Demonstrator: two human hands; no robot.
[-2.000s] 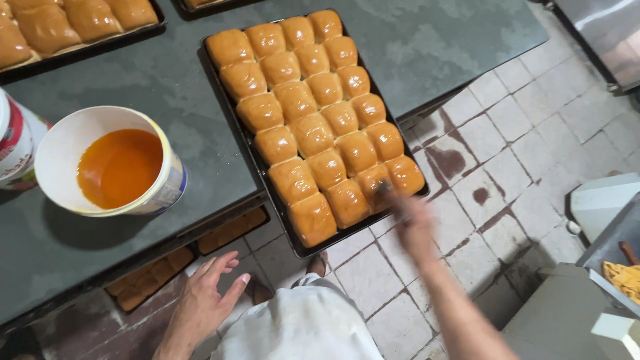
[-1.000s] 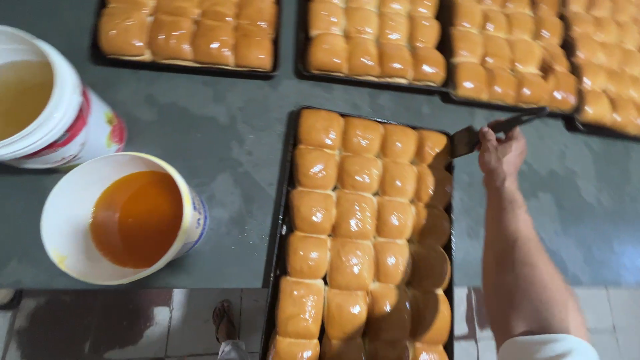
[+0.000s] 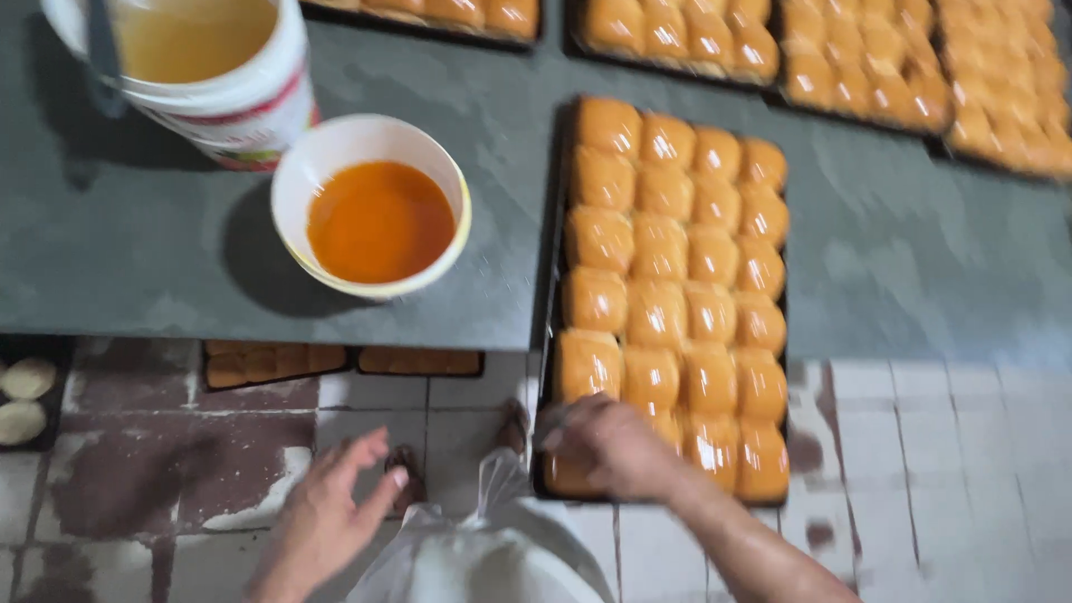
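Note:
A black baking tray (image 3: 548, 335) full of glossy bread rolls (image 3: 657, 314) lies partly over the table's near edge. Over the rolls at its near left corner is my right hand (image 3: 615, 444), blurred, fingers curled around something dark, which looks like the brush seen earlier. My left hand (image 3: 339, 502) is raised left of the tray, fingers apart, holding nothing. A white tub (image 3: 289, 197) of orange liquid (image 3: 381, 222) stands on the table left of the tray. Behind it is a larger white bucket (image 3: 243, 126) of yellowish liquid, with a dark handle (image 3: 102, 59) at its rim.
More trays of glazed rolls (image 3: 867, 63) line the far side of the grey table (image 3: 469, 310). Below the near edge, trays of rolls (image 3: 276, 360) show low down, and a dark tray with pale dough rounds (image 3: 27, 378) is at the left. The floor is tiled.
My right hand has moved from the tray's far right corner to its near left corner. My left hand, out of view one second ago, is visible again. The view has shifted.

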